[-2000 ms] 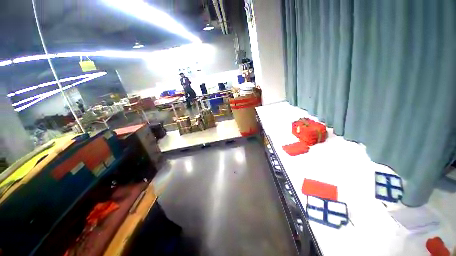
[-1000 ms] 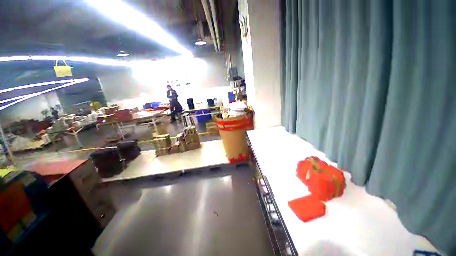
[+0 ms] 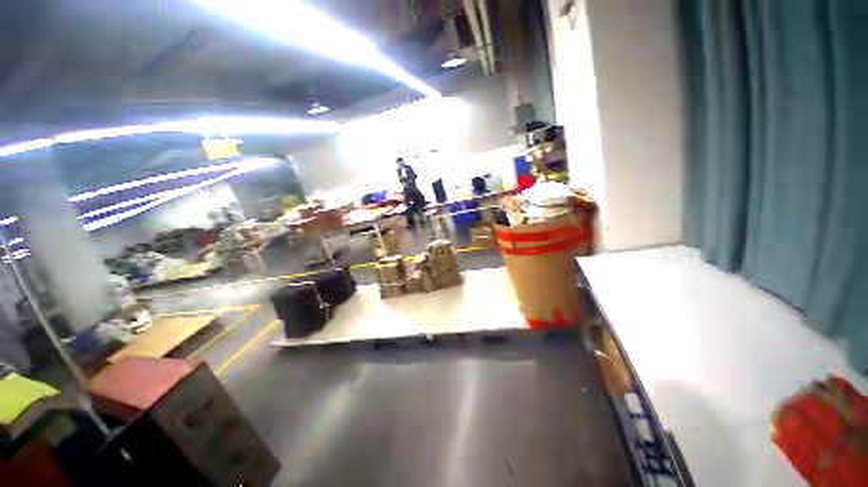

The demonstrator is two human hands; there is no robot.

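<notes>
Neither of my hands is in the picture. Nearest in front of me on the right is a long white table (image 3: pixel 690 328) along the curtained side. A red bundle (image 3: pixel 826 430) lies on it at the lower right, cut off by the picture's edge. What the bundle is made of is too blurred to tell.
A grey cabinet with a red top (image 3: pixel 152 379) stands at lower left. Ahead is a low pale platform (image 3: pixel 366 319) with black bundles (image 3: pixel 303 309), brown stacks (image 3: pixel 419 276) and a large brown bin with red bands (image 3: pixel 544 276). A person (image 3: pixel 410 190) stands far back.
I have moved forward along the aisle. The press on the left has mostly left the view, the dark blue frames are out of view, and the red bundle has shifted to the lower right edge.
</notes>
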